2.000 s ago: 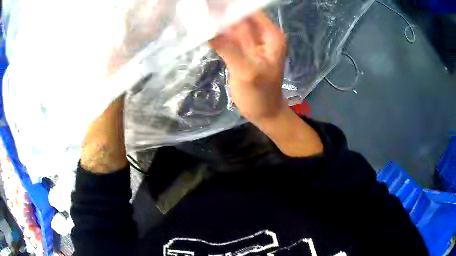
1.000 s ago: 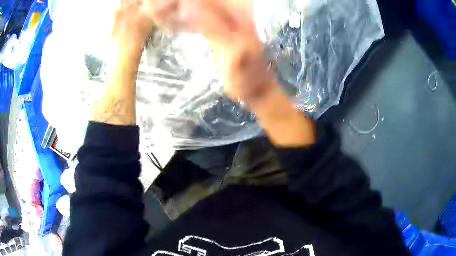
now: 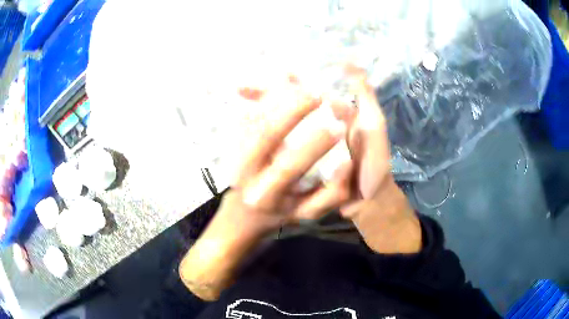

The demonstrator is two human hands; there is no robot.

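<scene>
My left hand (image 3: 281, 174) and my right hand (image 3: 373, 149) are pressed together at the middle, both bare and blurred. A white lump (image 3: 330, 163) shows between my fingers; my hands cover most of it. Behind my hands lies the large clear plastic bag (image 3: 455, 93), its left part glaring bright white, so its contents cannot be told apart there. Several rounded white lumps (image 3: 97, 168) lie in a cluster on the speckled grey counter (image 3: 150, 205) at the left.
The scale's keypad and display edge (image 3: 73, 121) show at the left beside a blue tray (image 3: 65, 68). Pinkish pieces (image 3: 11, 174) lie at the far left edge. The grey floor (image 3: 493, 218) is at the right, with a blue crate (image 3: 541, 302) at the lower right.
My hands have come out from over the bag and closed together around a white lump, nearer my body. The view has shifted, and the lumps on the counter now show at the left.
</scene>
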